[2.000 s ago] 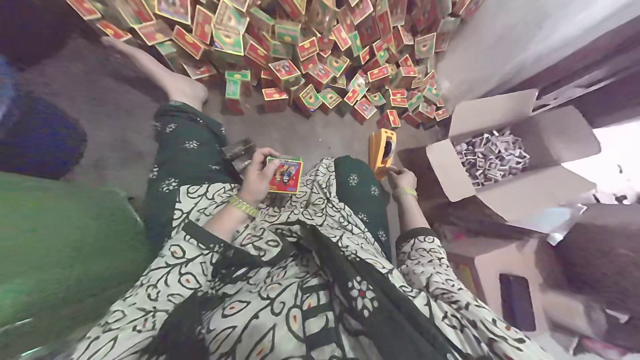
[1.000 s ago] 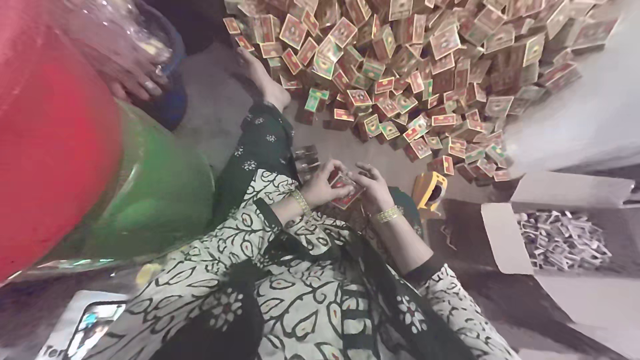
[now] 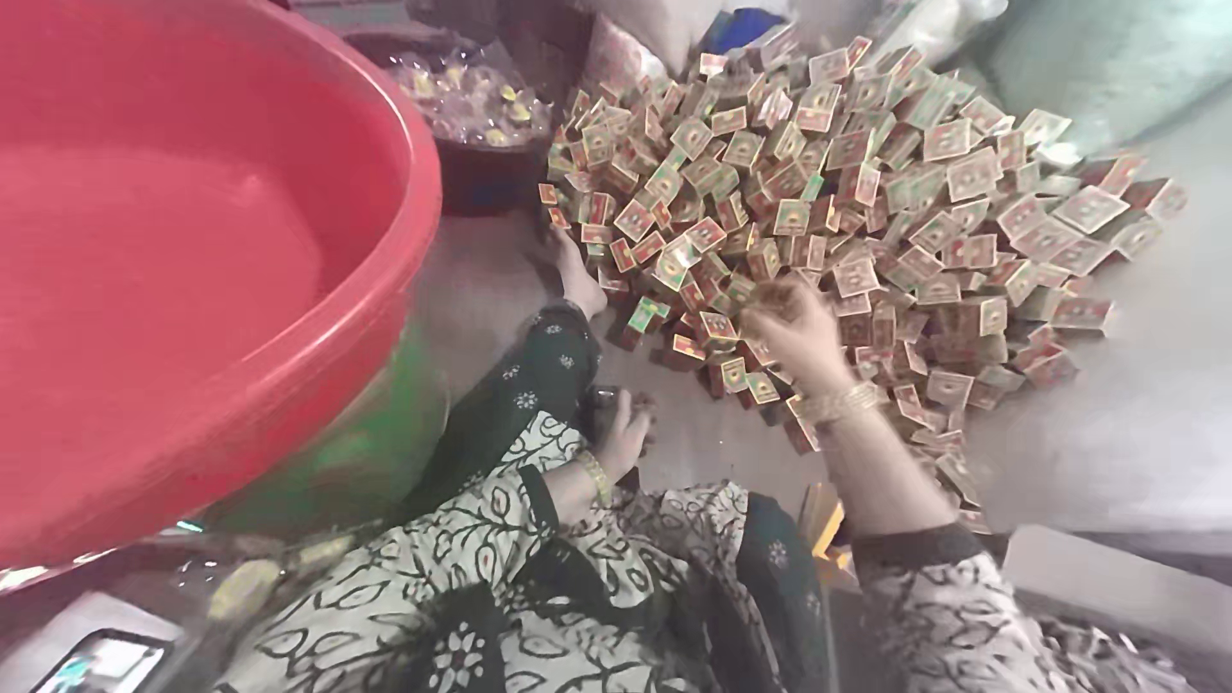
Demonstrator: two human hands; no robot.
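A large heap of small printed cardboard boxes (image 3: pixel 866 192) covers the floor ahead. At its near edge, my right hand (image 3: pixel 794 332) reaches in among the boxes; its fingers are blurred and I cannot tell whether they hold one. My left hand (image 3: pixel 624 433) is low beside my bent leg, over a small dark container (image 3: pixel 604 399), with its fingers partly curled. What lies under those fingers is hidden. A yellow plastic tool or dispenser (image 3: pixel 823 525) lies near my right forearm, partly covered by it.
A big red plastic tub (image 3: pixel 404 231) fills the left, above a green one (image 3: pixel 356 443). Behind it stands a dark tub (image 3: pixel 481 164) of plastic-wrapped items. At lower right is an open carton (image 3: pixel 1107 568) with small pieces. A phone (image 3: pixel 106 664) lies at lower left.
My hands, together over my lap a second ago, are now apart: the right one has gone forward to the heap, the left one sits by the dark container. The view has swung left.
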